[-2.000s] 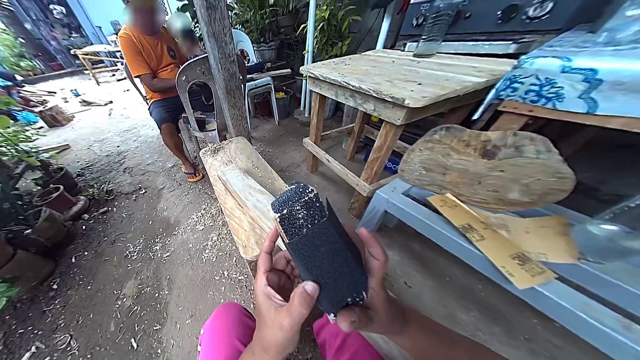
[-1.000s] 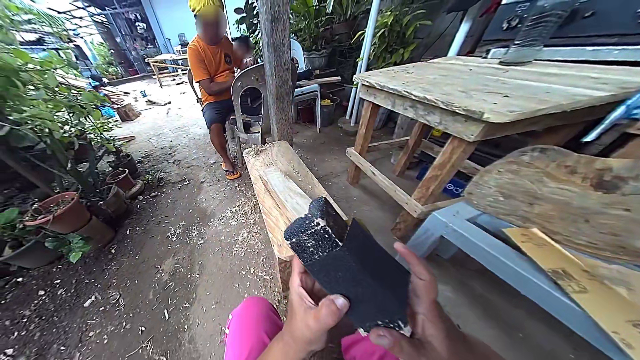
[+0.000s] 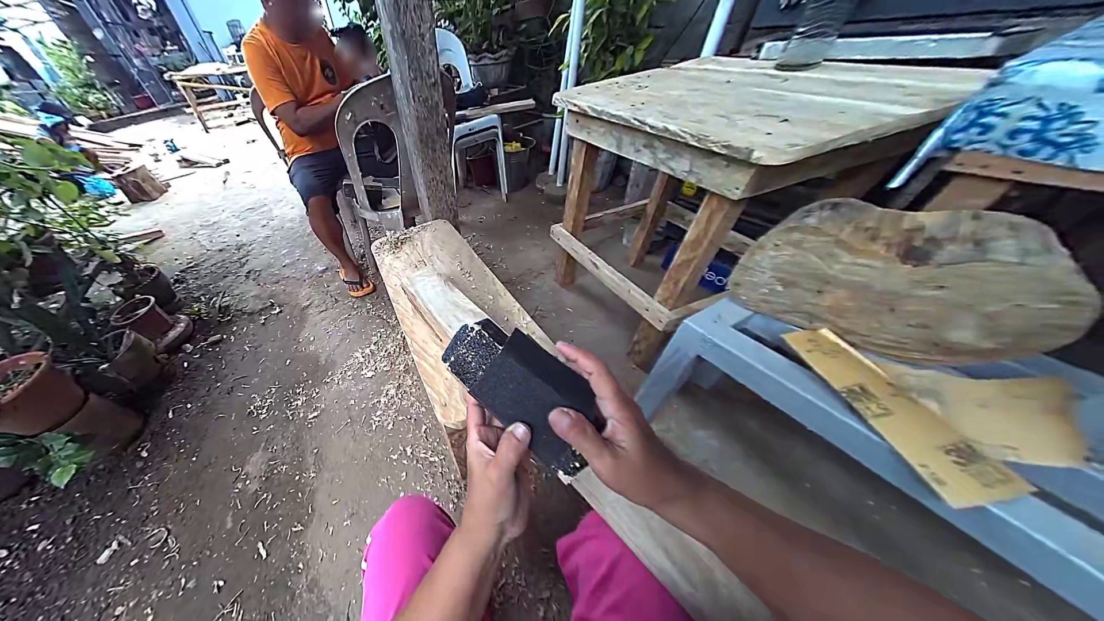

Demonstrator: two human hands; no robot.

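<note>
A dark block, speckled with pale dust at one end point(image 3: 473, 352), is partly wrapped in a black sheet of sandpaper point(image 3: 536, 388). My left hand point(image 3: 500, 470) grips its near-left side, thumb on the sheet. My right hand point(image 3: 617, 431) holds the right side, with the thumb on top and the index finger along the sheet's edge. Just beyond the block lies a pale piece of wood point(image 3: 440, 302) on a long wooden bench point(image 3: 461, 250), which is strewn with shavings and passes under my hands between my knees.
A grey bench point(image 3: 802, 431) on the right carries a wooden slab point(image 3: 914, 276) and tan sandpaper sheets point(image 3: 906, 423). Behind it stands a wooden table point(image 3: 776, 112) with a glass container point(image 3: 809, 34). A wooden post point(image 3: 421, 103), a seated person point(image 3: 297, 95) and potted plants point(image 3: 52, 388) stand around.
Both hands keep hold of the block and sheet. The block lies more slantwise than two seconds ago, and my right index finger now rests along the sheet's far edge. The view has shifted.
</note>
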